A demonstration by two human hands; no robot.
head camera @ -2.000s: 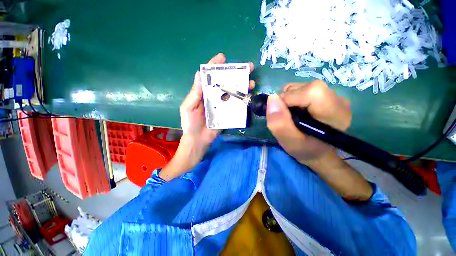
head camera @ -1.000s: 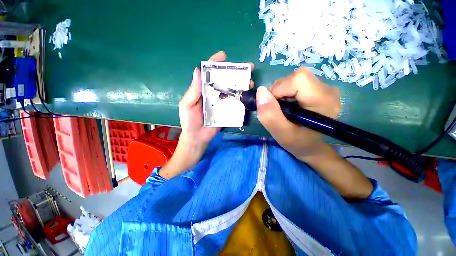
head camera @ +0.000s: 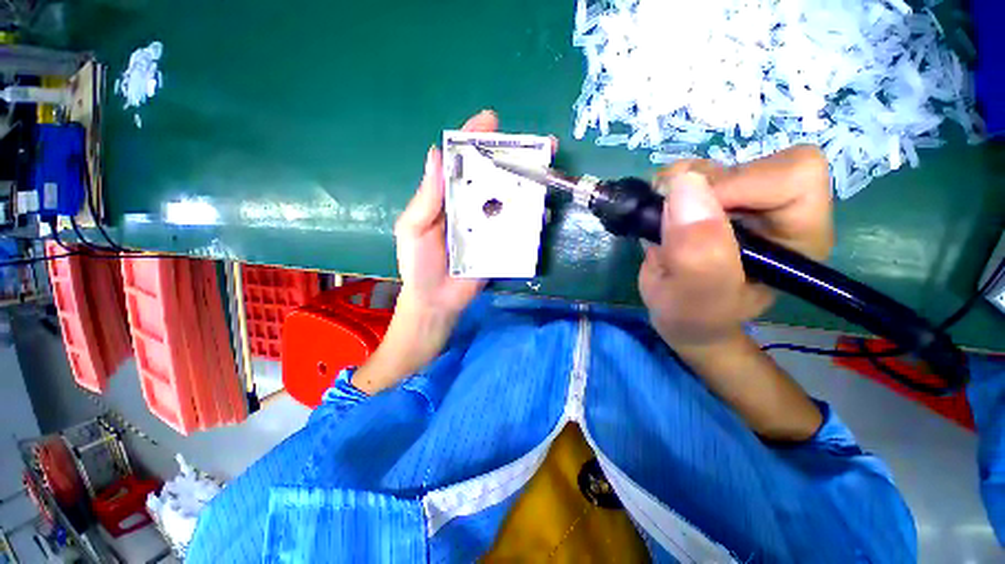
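Observation:
My left hand holds a white plastic housing from beneath and its left side, above the bench edge. The housing has a dark round hole near its middle and a raised rim. My right hand grips the black handle of a soldering iron. The iron's metal tip points left, over the upper part of the housing. Whether the tip touches the housing I cannot tell. A large heap of translucent plastic strips lies on the mat beyond my right hand.
The green mat covers the bench. A small heap of slivers lies at far left, near a blue box. Red crates and a red stool stand below the bench. A black cable hangs at right.
My right hand and the iron have moved right, and the tip is now higher on the housing, leaving the round hole uncovered. My left hand and the housing have hardly moved.

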